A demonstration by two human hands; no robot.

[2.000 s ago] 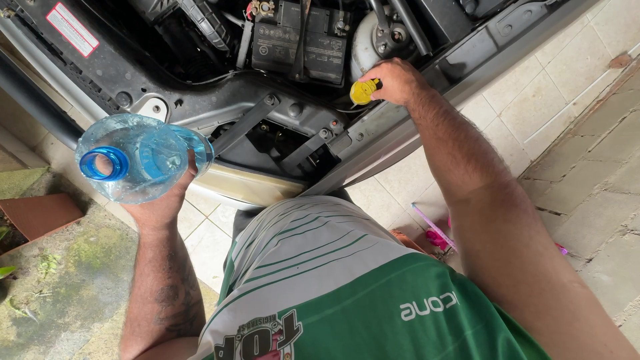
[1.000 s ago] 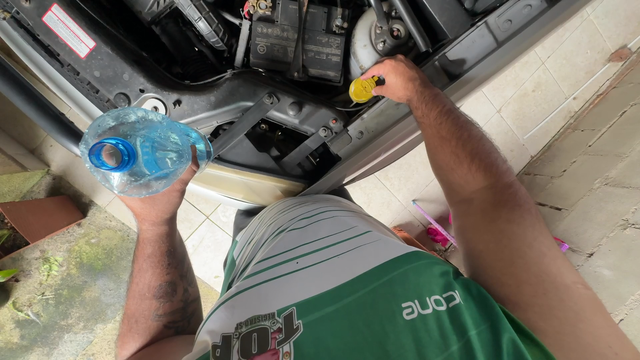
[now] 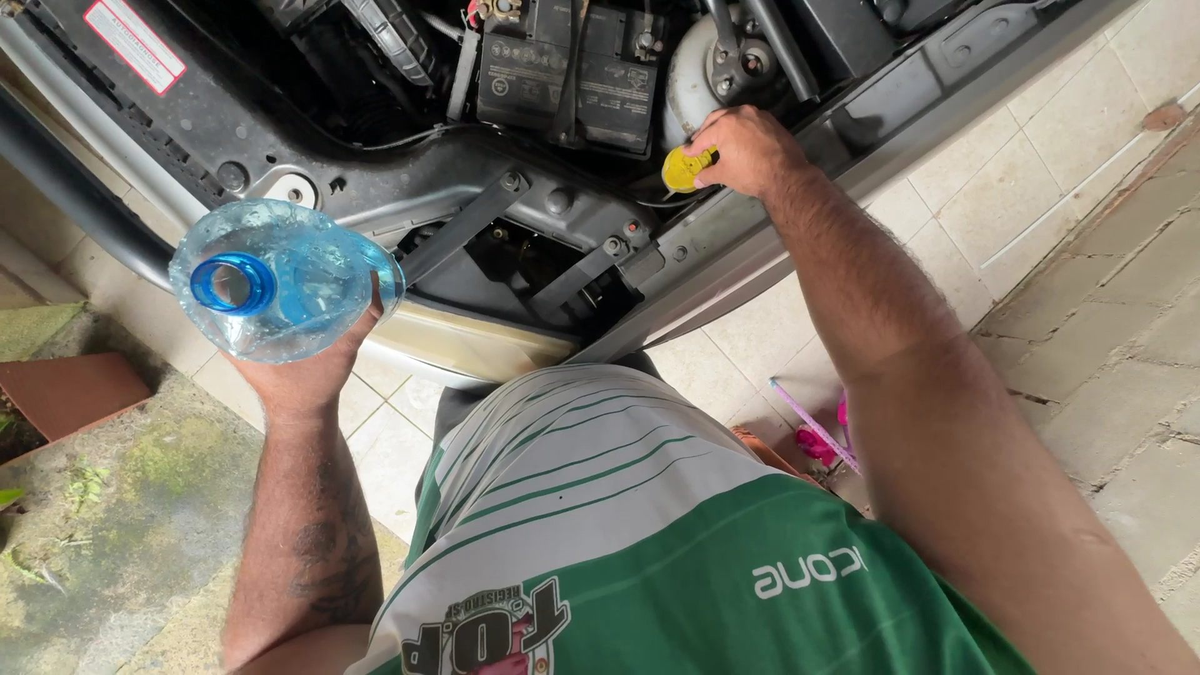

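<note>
My left hand (image 3: 314, 361) is wrapped round a large clear-blue plastic bottle (image 3: 328, 272) at the left. Its uncapped blue neck (image 3: 232, 284) faces up toward the camera. On the right, my right hand (image 3: 745, 150) pinches a yellow plastic cap (image 3: 687, 170) between thumb and fingers, above the inner fender edge of the engine bay. Just beyond this hand is a round metal strut tower (image 3: 703, 75). The black car battery (image 3: 567, 80) lies to the left of the strut tower. What the cap's underside touches is hidden.
The front crossmember (image 3: 375, 197) and headlight (image 3: 478, 342) of the car run close in front of my body. Metal brackets (image 3: 469, 230) span the gap behind the headlight. A terracotta planter (image 3: 75, 394) stands at far left, and pink items (image 3: 816, 445) lie on the tiled floor.
</note>
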